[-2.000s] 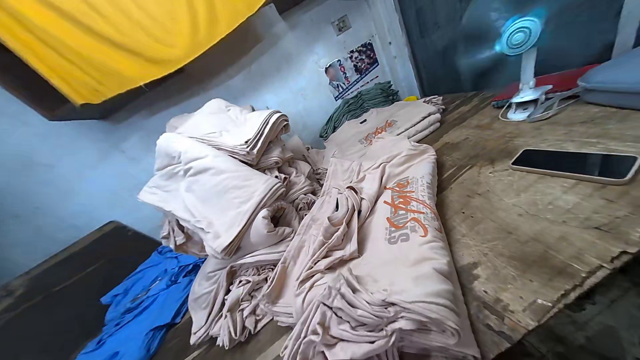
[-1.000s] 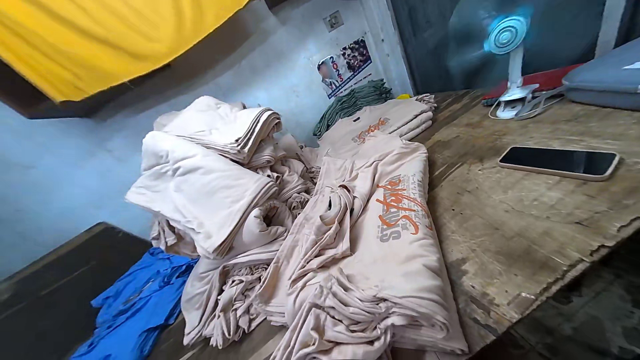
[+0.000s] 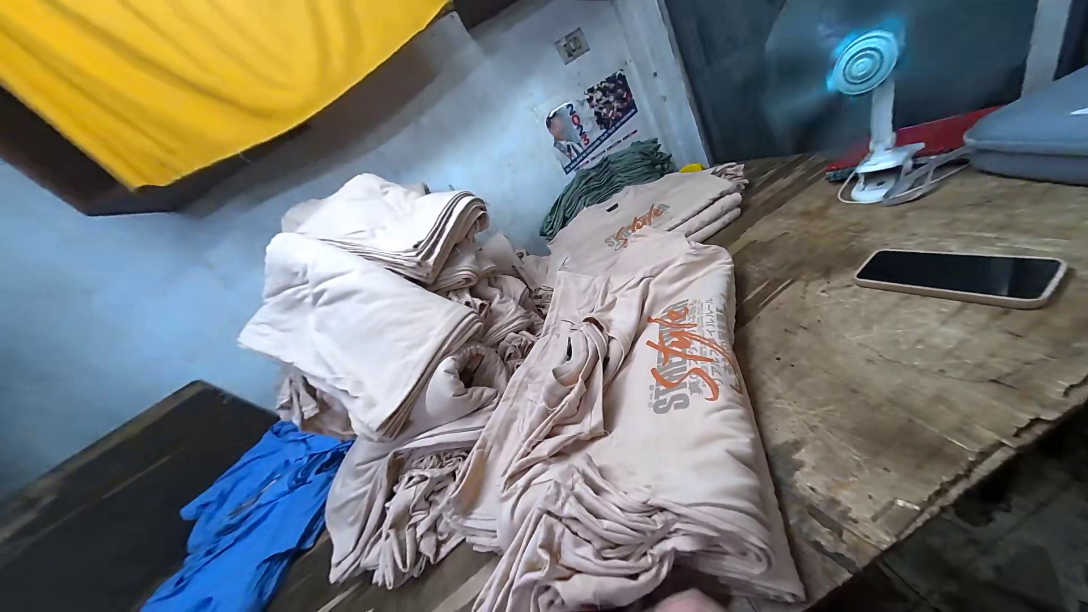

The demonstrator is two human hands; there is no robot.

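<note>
A small piece of a hand, seemingly my right hand (image 3: 690, 602), shows at the bottom edge, against the near end of a pile of beige printed T-shirts (image 3: 705, 459). Its fingers are cut off by the frame, so its hold is hidden. My left hand is out of view. The T-shirts lie in layers, with orange and grey lettering on the top one and bunched fabric at the near end. Behind them is a stack of folded beige T-shirts (image 3: 693, 204) with a similar print. A tall heap of pale folded fabric (image 3: 365, 314) stands to the left.
Blue fabric (image 3: 255, 518) lies at lower left, and green folded garments (image 3: 608, 183) are by the wall. On the wooden table (image 3: 901, 382) are a phone (image 3: 960, 276), a clip-on fan (image 3: 880, 127) and a grey case (image 3: 1033, 132). Yellow cloth (image 3: 212, 68) hangs at upper left.
A bit of a hand now shows at the bottom edge, where none is plain in the earlier frames. The garments look unmoved.
</note>
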